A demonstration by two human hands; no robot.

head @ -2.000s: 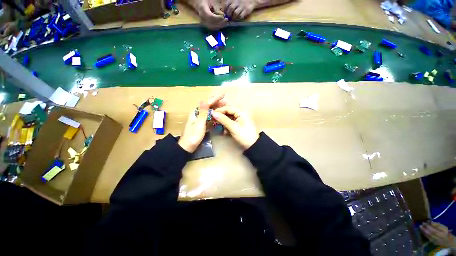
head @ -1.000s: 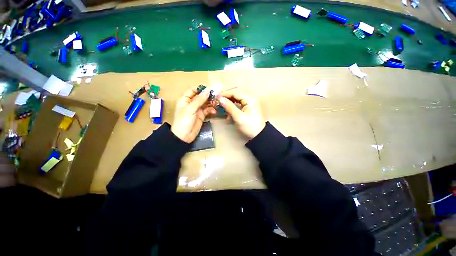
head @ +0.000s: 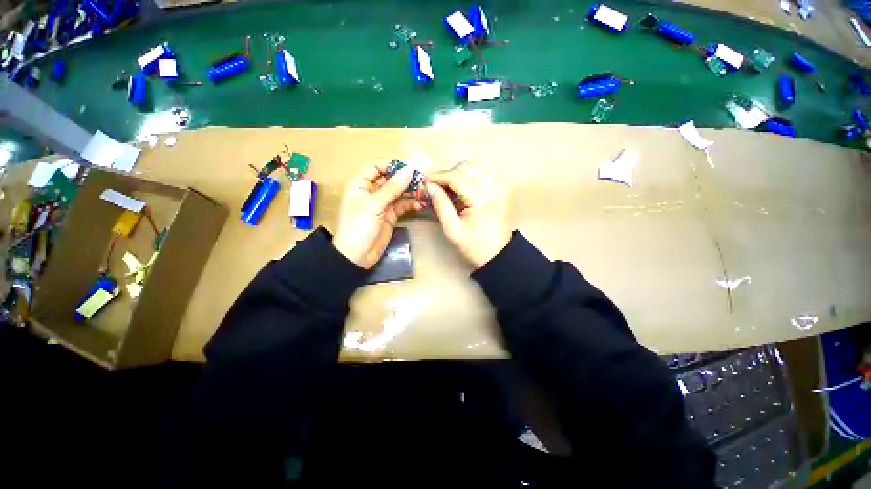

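My left hand (head: 368,212) holds a small green circuit board (head: 397,170) between thumb and fingers above the bench. My right hand (head: 470,212) is close beside it, its thumb and finger pinched on thin red lead wires (head: 420,189) at the board. Small pale and dark bits show at the fingertips, too small to tell. Whether a battery pack is hidden in the hands I cannot tell. A flat black block (head: 392,258) lies on the bench below the hands.
Two packs with boards, one blue (head: 259,201) and one white-faced (head: 302,202), lie left. A cardboard box (head: 181,277) stands further left. Beyond is the green belt (head: 353,100) with blue packs. Paper scraps (head: 619,168) lie right. A black tray (head: 740,411) is low right.
The belt packs have shifted right. The view has tipped down, so the belt sits higher. The hands remain together, and the fingers have moved slightly around the board and wires.
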